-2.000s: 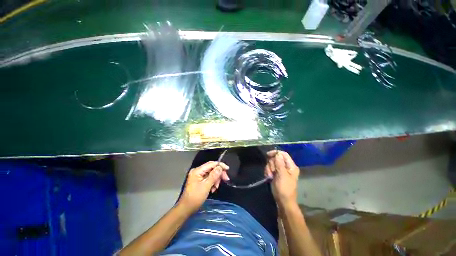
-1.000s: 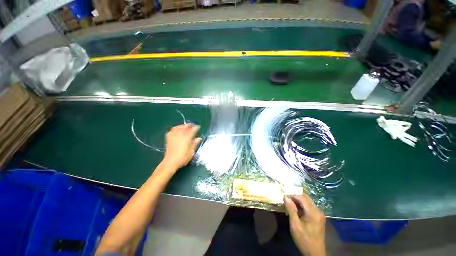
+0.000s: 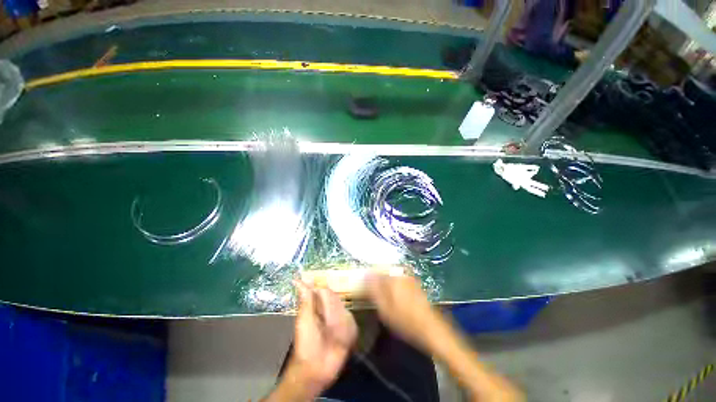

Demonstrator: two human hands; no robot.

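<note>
A yellow-tan pad (image 3: 337, 279) lies at the table's front edge among crinkled clear film. My left hand (image 3: 323, 334) is at its left end, with fingertips pinched together. A thin strand (image 3: 381, 370) hangs below the edge from beside my left palm; its grip point is hidden. My right hand (image 3: 402, 302) is motion-blurred over the pad's right part; what its fingers hold cannot be seen. Behind lie a straight glassy bundle (image 3: 271, 228), a pale curved bundle (image 3: 345, 212) and a dark shiny coil (image 3: 404, 208). Thin silvery arcs (image 3: 179, 237) lie at far left.
White crumpled gloves (image 3: 520, 177) and dark wire loops (image 3: 577, 179) lie at right. A small white bottle (image 3: 476, 120) stands beyond the pale rim (image 3: 212, 147), left of a metal post (image 3: 585, 74). Blue bins (image 3: 86, 357) are below the table at left.
My left hand has moved from beside the silvery arcs to the pad's left end. My right hand has moved onto the pad from its right corner. The camera view has shifted.
</note>
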